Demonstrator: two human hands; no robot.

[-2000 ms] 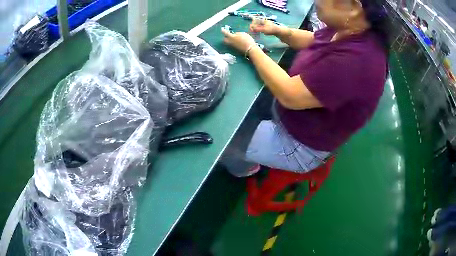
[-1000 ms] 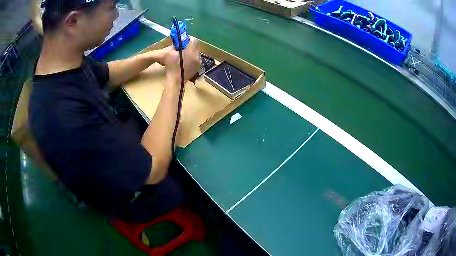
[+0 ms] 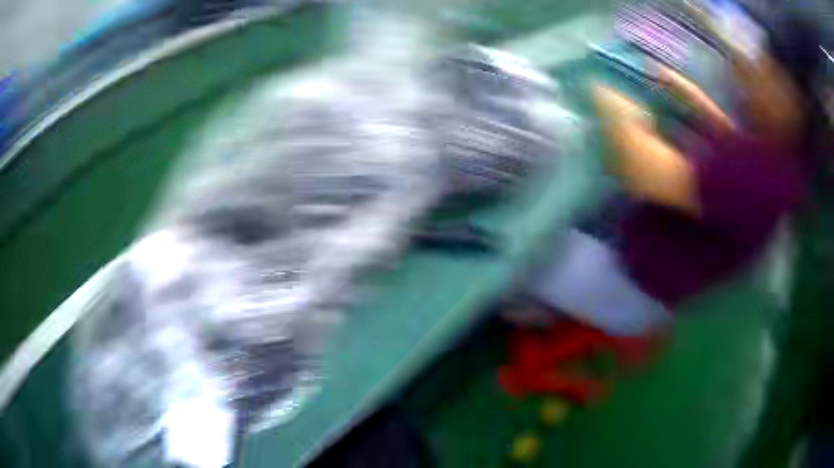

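Observation:
The frame is strongly blurred. Large clear plastic bags (image 3: 302, 174) with dark contents lie along the green bench (image 3: 402, 320). A further bag with dark contents (image 3: 503, 119) lies beyond them. A white label (image 3: 198, 430) shows at the near end of the bags. A dark, long black handle shell (image 3: 453, 239) lies on the bench beside the bags, too blurred for detail. Neither of my hands is in the picture.
A neighbour in a purple top (image 3: 732, 210) sits on a red stool (image 3: 567, 361) at the right, with forearms over the bench. Blurred pinkish pieces (image 3: 654, 32) lie near that person's hands. A white strip (image 3: 69, 311) runs along the bench's left side.
The view has swung from the left neighbour with the carton back to the bags and the purple-topped neighbour. The bags lie much as they did two seconds ago.

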